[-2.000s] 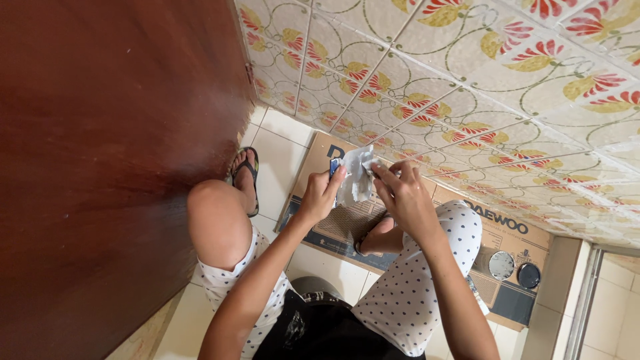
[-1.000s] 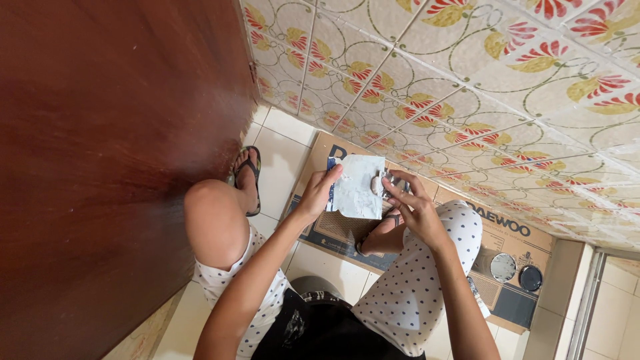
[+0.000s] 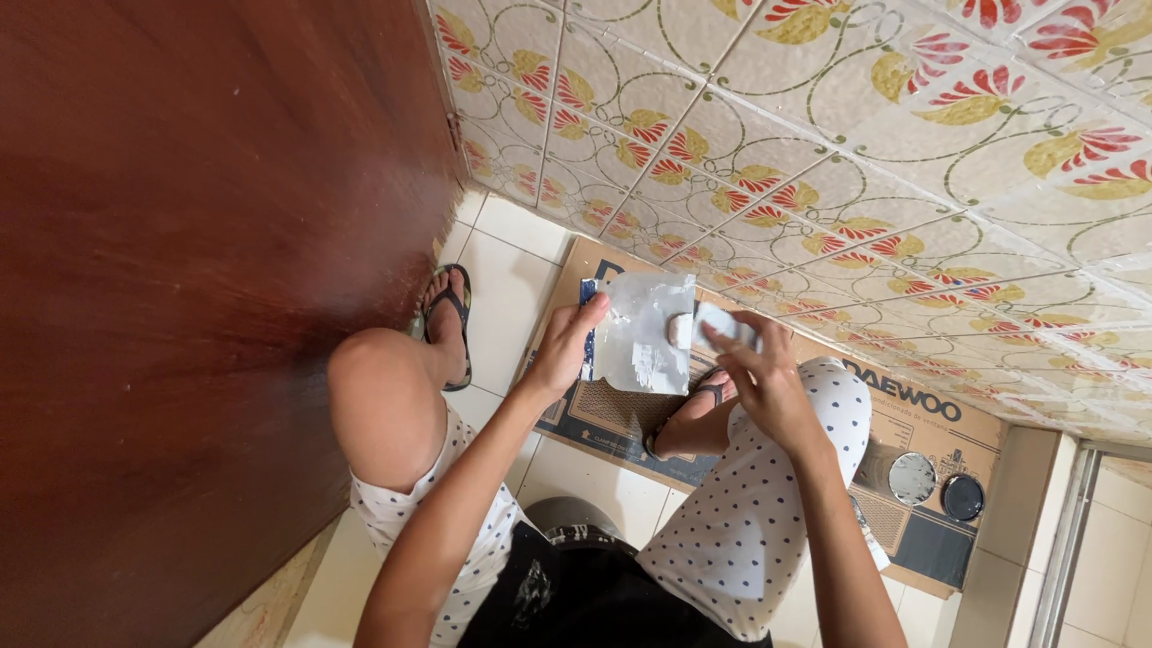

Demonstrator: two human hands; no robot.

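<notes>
My left hand grips the blue edge of a wide putty knife with a flat grey blade, held level above the cardboard. A small lump of white paste sits by the blade's far right edge, and smears of it mark the surface. Just to the right, my right hand holds a small, pale, flat scraper, slightly blurred. A narrow gap seems to part its edge from the wide blade.
Flattened printed cardboard covers the floor along the patterned tile wall. On it, at the right, stand an open round can and a dark lid. A brown wooden door rises on the left. My sandaled feet rest below.
The wide blade, crossed by my right hand's tool two seconds ago, now shows its flat face. My right hand has moved slightly right, off the blade. The paste lies at the blade's right edge.
</notes>
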